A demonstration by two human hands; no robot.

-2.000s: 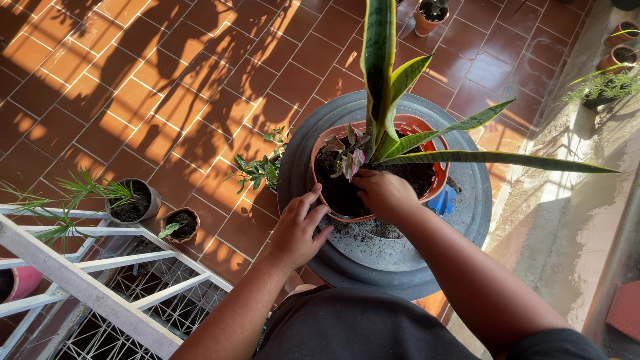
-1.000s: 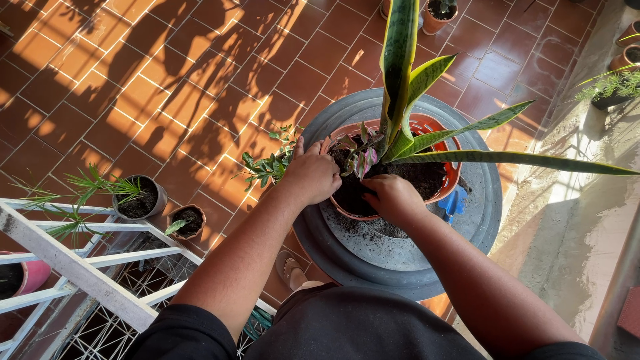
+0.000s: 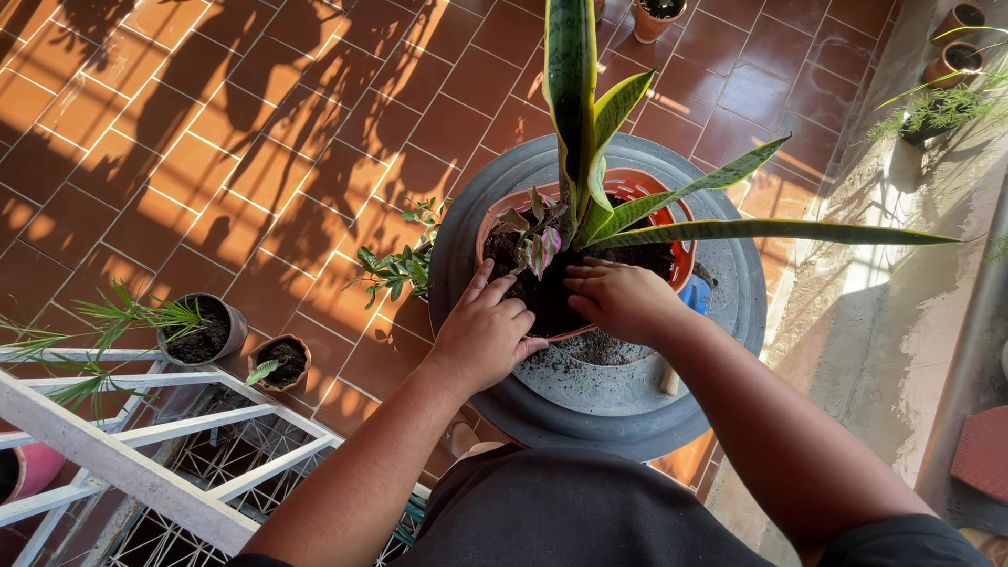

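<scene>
An orange plastic basket planter [image 3: 683, 260] with dark soil [image 3: 551, 301] stands on a round grey lid-like surface [image 3: 504, 370]. A snake plant [image 3: 579, 118] with yellow-edged leaves rises from it, beside a small pink and green leafy plant [image 3: 542, 244]. My left hand [image 3: 487, 327] rests at the planter's left front rim, fingers spread on the soil by the small plant. My right hand [image 3: 626, 299] lies palm down on the soil just in front of the snake plant's base; its fingertips are partly hidden. Neither hand holds anything. Behind my right wrist a blue tool part [image 3: 696, 294] shows, with a wooden handle end [image 3: 669, 382] nearer me.
Spilled soil [image 3: 602, 346] lies before the planter. Leafy stems [image 3: 402, 272] stick out left of the round surface. Two small pots [image 3: 236, 335] [image 3: 303, 378] stand on the tiles beside a white metal railing [image 3: 118, 457]. More pots [image 3: 953, 63] line the right wall.
My left hand has come back from beyond the small plant to the planter's left front rim. My right hand's fingers, bent in the soil a second ago, now lie flatter on it.
</scene>
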